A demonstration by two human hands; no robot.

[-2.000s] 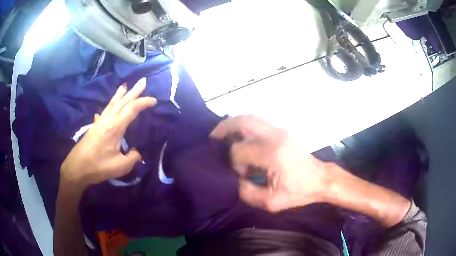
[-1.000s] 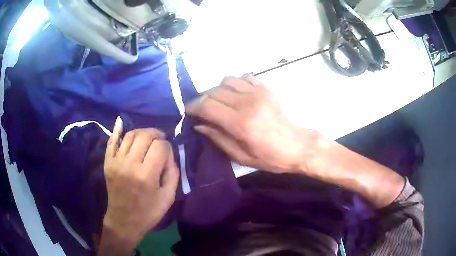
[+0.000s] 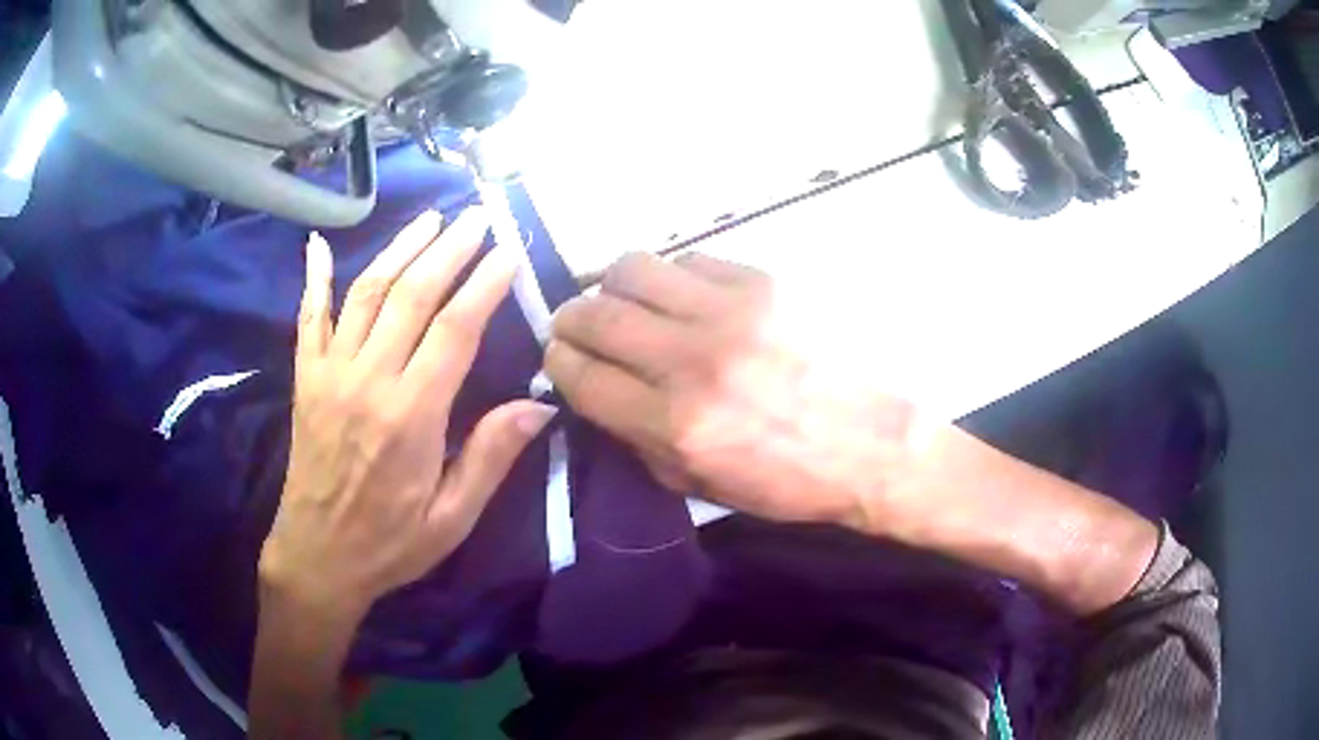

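Note:
The dark navy-purple garment [image 3: 145, 304] lies under the machine head and over the front of the table. A narrow white piping strip [image 3: 561, 499] runs from the presser foot [image 3: 470, 156] down towards me along the garment's right edge. My left hand [image 3: 398, 412] lies flat on the cloth with fingers spread, left of the strip, thumb tip beside it. My right hand [image 3: 680, 376] has its fingers curled down on the garment's edge and strip; its fingertips are partly hidden. The needle is lost in glare.
The sewing machine head [image 3: 217, 94] stands at the upper left. Dark looped scissors [image 3: 1027, 138] lie on the white table [image 3: 868, 275] at the upper right. Purple cloth hangs below the table's front edge. A green patch shows at the bottom.
My left hand has gone from curled to flat and moved up beside the strip. My right hand has come in from the right onto the garment's edge. The strip now lies straighter.

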